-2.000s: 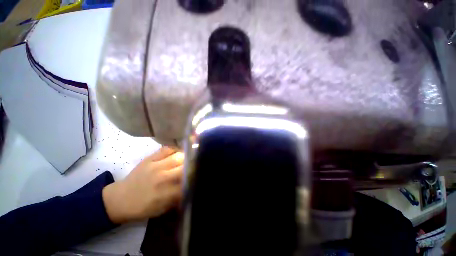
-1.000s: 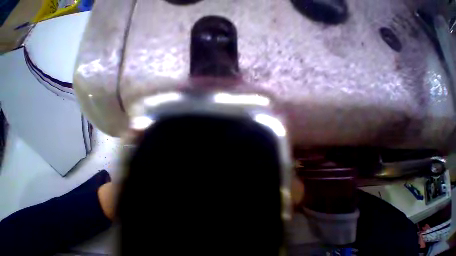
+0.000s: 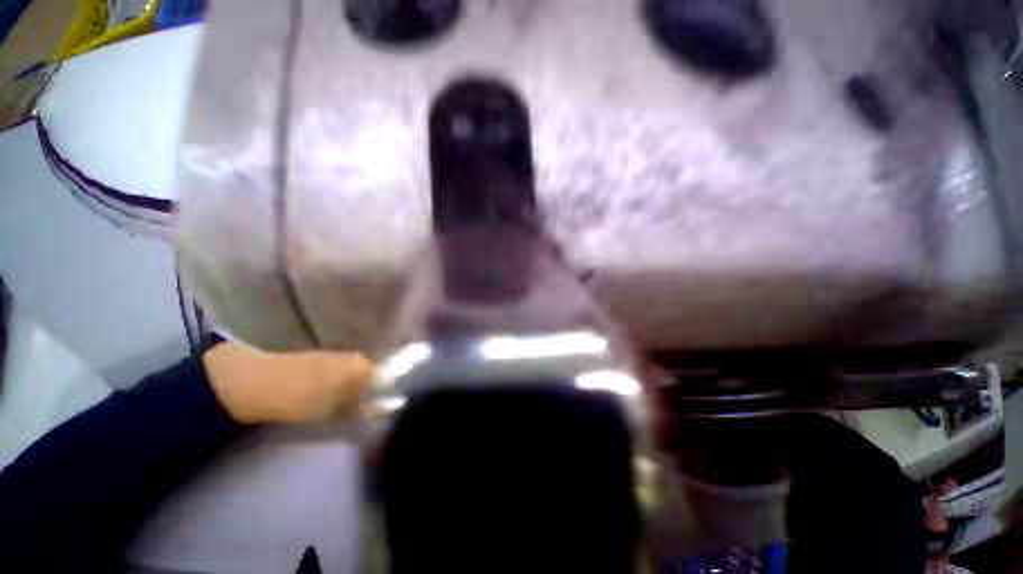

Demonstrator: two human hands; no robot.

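Observation:
The off-white sewing machine head (image 3: 696,191) fills the upper middle of the view. A shiny metal guard or lever (image 3: 505,348) with a black centre stands in front of it and hides the sewing spot. My left hand (image 3: 294,385) reaches in from the left below the machine head; its fingers are hidden behind the metal part, so what they hold cannot be told. My right hand is not visible; only a dark sleeve shows at the lower right. Pale cut panels with dark edges (image 3: 90,264) lie stacked on the table at the left.
A yellow bin (image 3: 103,28) stands at the far left table edge. A tray of small parts (image 3: 962,417) is at the right end. Something blue (image 3: 735,558) shows at the bottom, below the metal parts.
My left wrist and sleeve are higher, and the forearm is more steeply angled. A pale surface shows below the forearm. The machine head and metal part have shifted in view.

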